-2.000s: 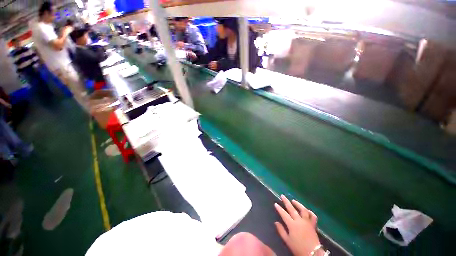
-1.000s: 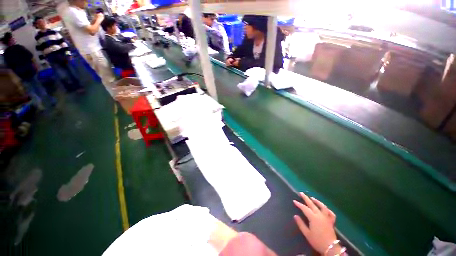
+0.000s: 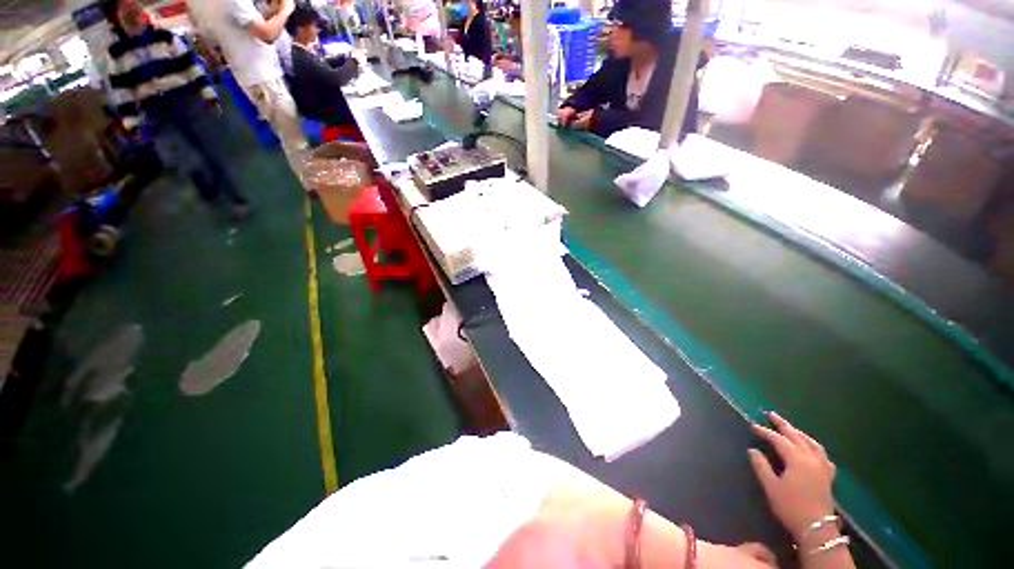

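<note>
A long fanned stack of white packing bags point(image 3: 584, 361) lies flat on the dark worktop point(image 3: 695, 500). My right hand point(image 3: 795, 472) is beyond its near end, to the right, at the worktop's edge beside the conveyor. Its fingers are apart and it holds nothing visible. My left forearm, with reddish bracelets, reaches across the bottom of the picture. Only a small part of my left hand point(image 3: 758, 553) shows at the bottom edge, so its grip is hidden.
The green conveyor belt point(image 3: 778, 306) runs beyond the worktop. A crumpled white bag point(image 3: 645, 180) lies across it near a post. A thick pale stack point(image 3: 450, 239) and a box with knobs point(image 3: 458, 169) stand farther along the worktop. A red stool point(image 3: 384, 239) stands left; people are along the line.
The view has turned left, so the bags and worktop appear farther right. The bagged unit has left the picture at right. My left forearm and part of its hand have come into view.
</note>
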